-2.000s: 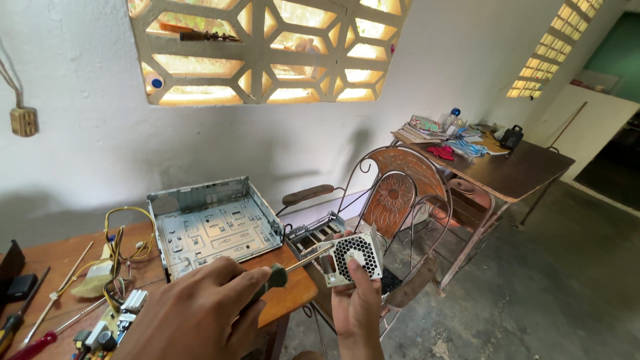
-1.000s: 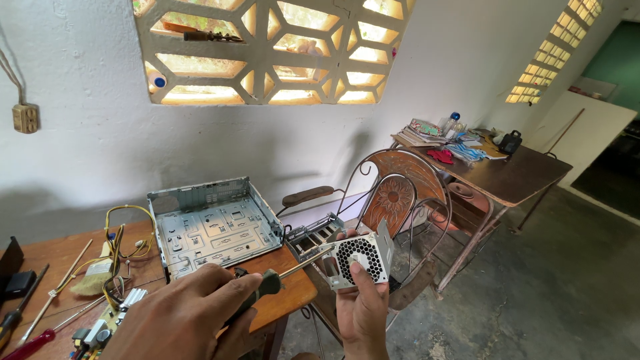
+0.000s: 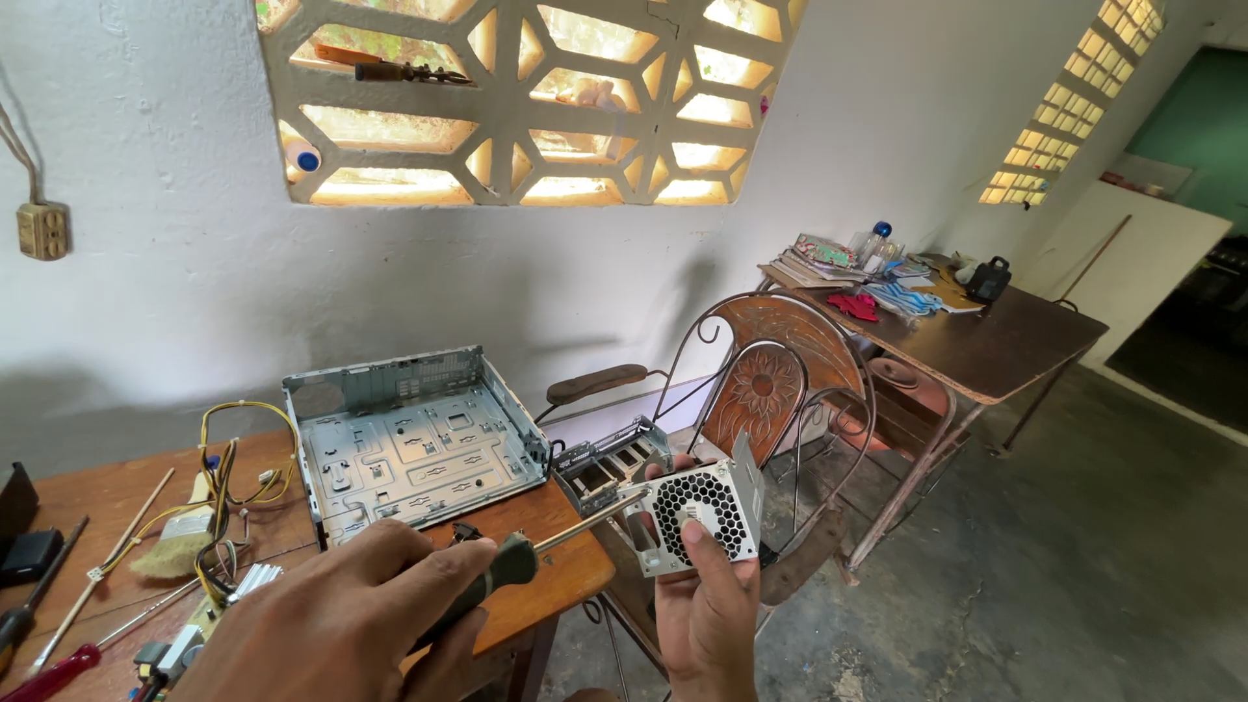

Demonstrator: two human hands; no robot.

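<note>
A small metal bracket with a honeycomb grille [image 3: 698, 514], seemingly a power supply housing, is held up by my left hand [image 3: 707, 609], its thumb across the grille. My right hand [image 3: 341, 614] is closed around the dark green handle of a screwdriver [image 3: 502, 572]. The screwdriver's shaft runs right and its tip meets the housing's upper left corner. Behind my hands an open metal computer case [image 3: 419, 458] lies on the wooden table [image 3: 575, 575]. A metal drive cage [image 3: 609, 468] is at the table's right edge, beyond the housing.
Yellow and black cables [image 3: 226, 468], a paintbrush [image 3: 180, 536], a red-handled screwdriver [image 3: 73, 673] and a circuit board [image 3: 195, 634] lie at the table's left. A metal and wood chair [image 3: 765, 390] stands right of the table. Farther off is a dark table [image 3: 975, 341] bearing papers and cloths.
Since the earliest frame, the housing has turned a little in my left hand. The screwdriver tip remains at its left upper side. The case on the table has not moved.
</note>
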